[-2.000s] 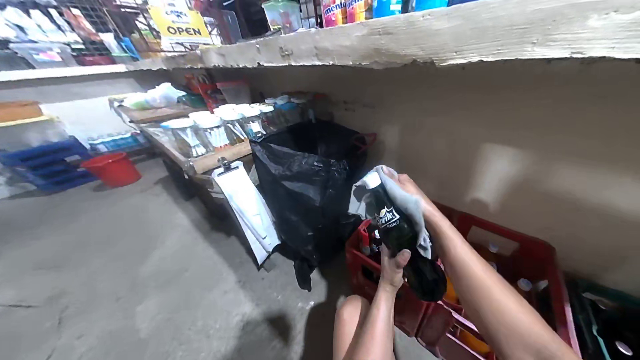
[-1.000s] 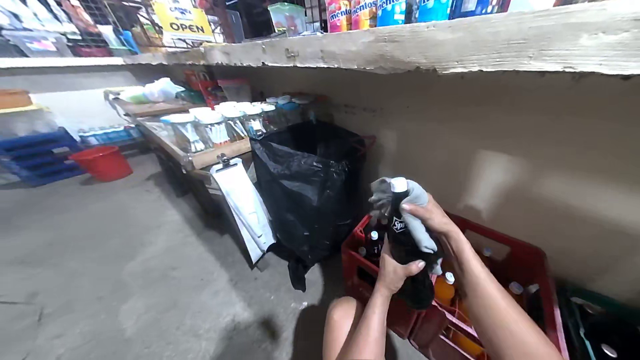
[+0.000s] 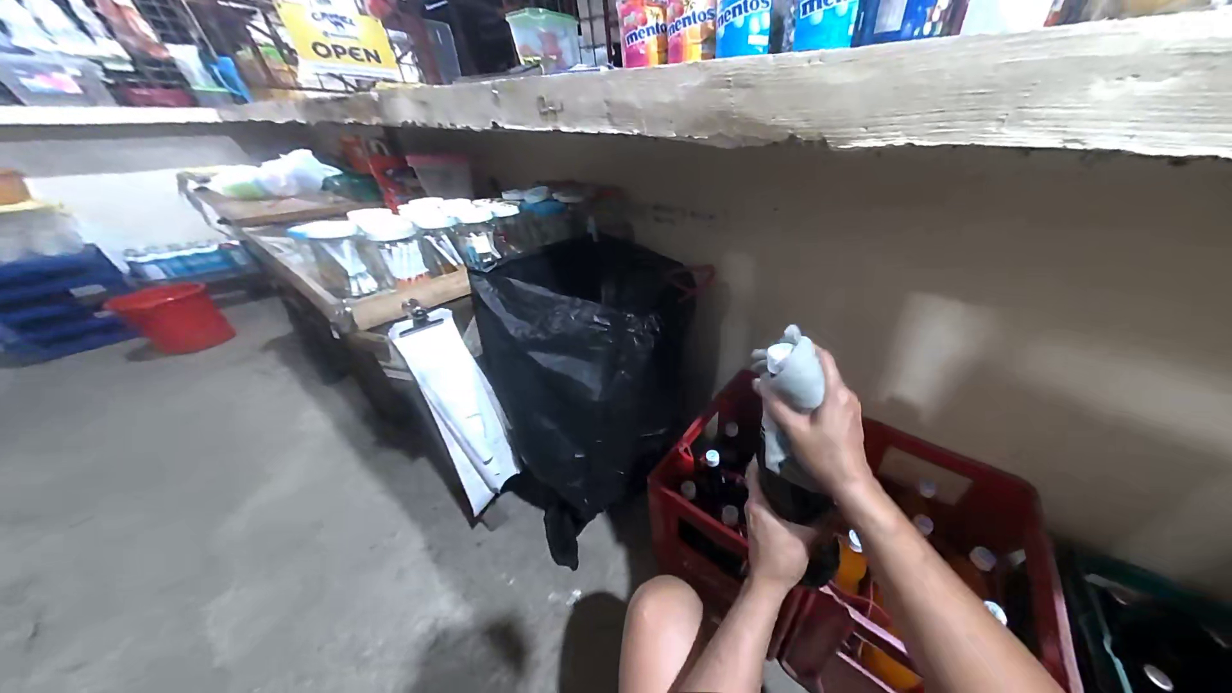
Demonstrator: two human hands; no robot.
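My left hand (image 3: 778,539) grips the lower part of a dark soda bottle (image 3: 791,499) with a white cap, held tilted above a red plastic crate (image 3: 962,462). Around the bottle's neck and upper side my right hand (image 3: 826,419) presses a light grey cloth (image 3: 797,375); the cap shows at its top. Within the crate stand dark bottles (image 3: 712,476) with white caps at the left and orange drink bottles (image 3: 851,563) nearer the front. The cloth and fingers hide much of the held bottle.
Left of the crate stands a bin lined with a black plastic bag (image 3: 577,385), beside a clipboard with papers (image 3: 457,404) and a table of lidded jars (image 3: 385,250). A rough ledge (image 3: 770,91) overhangs the crates. A dark green crate (image 3: 1116,597) is at the right.
My right hand and the cloth have shifted from the bottle's side to wrap round its neck. The bottle, its printed side visible before, is now mostly covered.
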